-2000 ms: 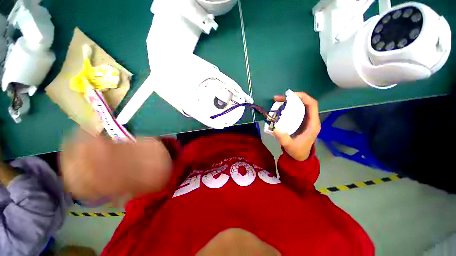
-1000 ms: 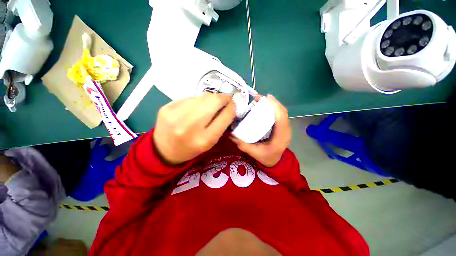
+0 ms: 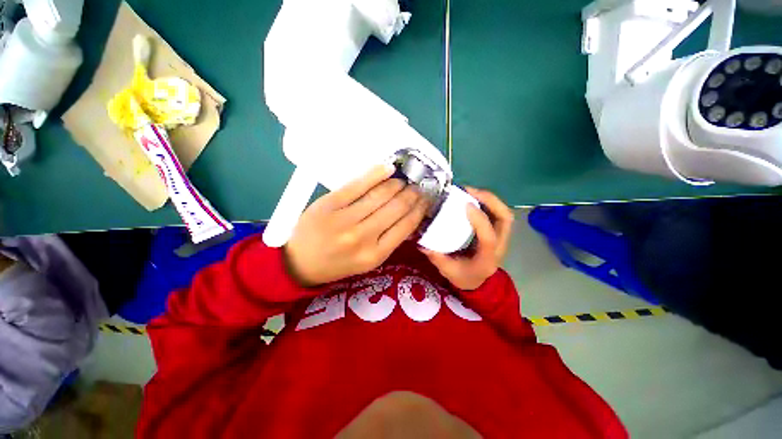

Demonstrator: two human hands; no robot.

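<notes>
The white camera housing (image 3: 334, 111) lies on the green bench, its open end towards me and a silvery part visible inside. My left hand (image 3: 356, 225) is at this opening, fingers together and fingertips at its near edge; they hide part of the opening, and whether they grip anything is unclear. My right hand (image 3: 480, 244) holds the small white end cover (image 3: 448, 221) by its outer side, close beside the opening. The inside of the cover and the wires are hidden. A white antenna (image 3: 293, 204) sticks out from the housing towards me.
At left, a glue tube (image 3: 182, 187) rests partly on cardboard (image 3: 90, 120) with yellow paste (image 3: 129, 107) and a whitish lump. Another white unit (image 3: 39, 69) lies far left. A finished camera (image 3: 634, 129) stands right. People sit either side; a blue stool (image 3: 592, 249) shows at right.
My left hand came from the blurred area near the glue tube to the housing. My right hand brought the cover to the opening. The housing has shifted right and towards me.
</notes>
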